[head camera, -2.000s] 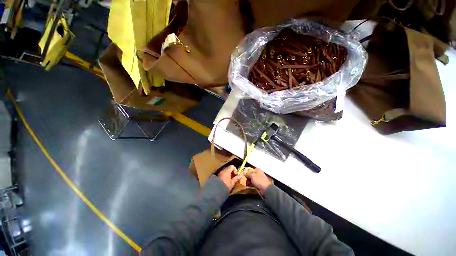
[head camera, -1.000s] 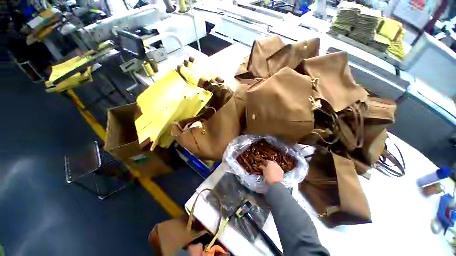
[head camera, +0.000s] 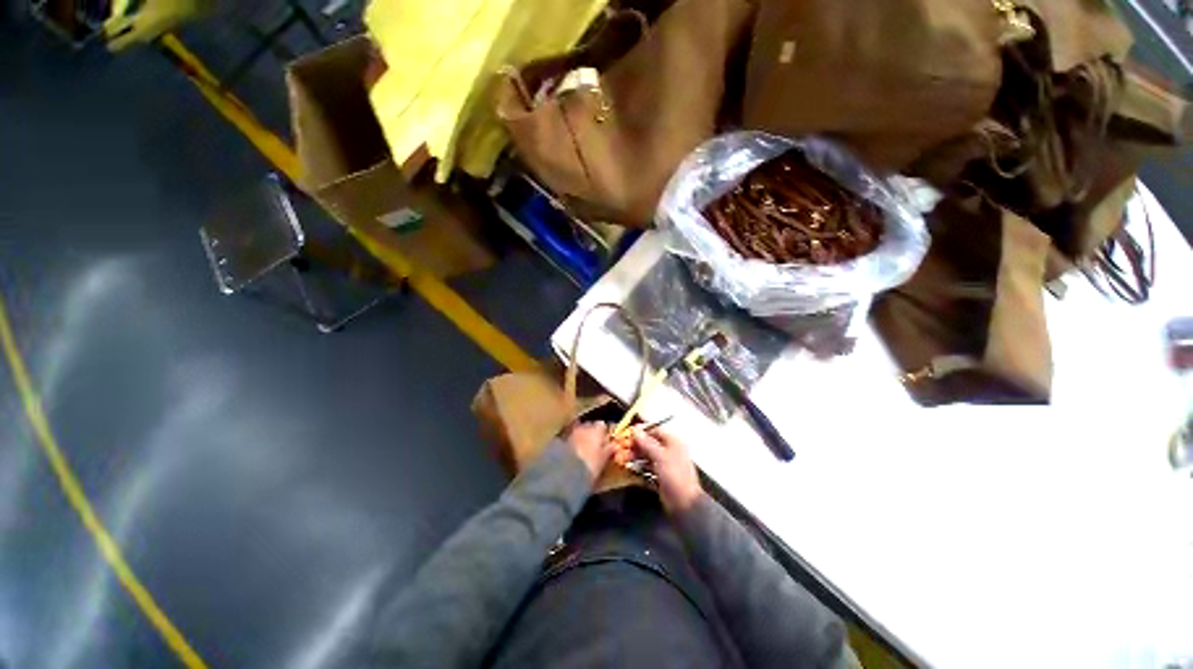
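A brown handbag (head camera: 517, 416) with a thin looped handle is on my lap at the table's near left corner. My left hand (head camera: 593, 448) is at the bag's opening, fingers closed on its edge. My right hand (head camera: 669, 464) is close beside it, fingertips pinching a thin dark strip (head camera: 650, 425). A yellow strip (head camera: 641, 401) and a small orange patch show between the hands. A clear plastic bag of red-brown strips (head camera: 798, 216) stands open on the white table. The fingertips are small and partly blurred.
A black-handled tool (head camera: 752, 414) lies on a flat grey plastic bag (head camera: 667, 314). Brown bags (head camera: 870, 85) are piled behind. Left are a cardboard box (head camera: 334, 124) under yellow sheets (head camera: 451, 72), and a stool (head camera: 255, 235). A blue-capped bottle is cut off at right.
My right hand has come back from the plastic bag of strips to the handbag, now with a thin dark strip at its fingertips. The view has tilted down towards my lap.
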